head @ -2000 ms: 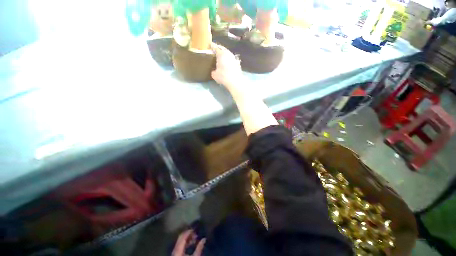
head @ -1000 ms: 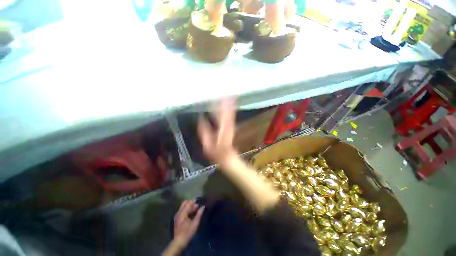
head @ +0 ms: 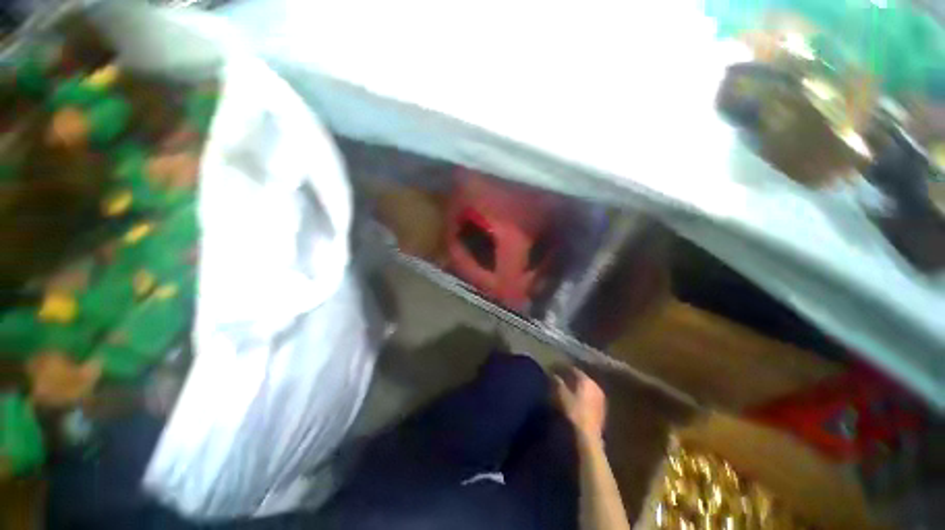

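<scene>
The view is blurred. My right hand is low in the picture, between my dark-clothed leg and the carton, its bare forearm running down to the bottom edge. Its fingers look partly bent; whether anything is in them cannot be told. My left hand is not seen. A white woven sack stands at the left. Beside its folded edge lies a pile of green, brown and yellow plush toys. Gold ingot pieces lie in the carton at the lower right.
The pale-covered table crosses the top. Toys with brown bases stand at its upper right. Below are a red stool, a metal frame rail and another red object. The carton's brown wall is at the right.
The view has swung left, bringing in the sack and toy pile. The toys on the table now show farther right. My right hand has drawn back from near the table; my left hand has left view.
</scene>
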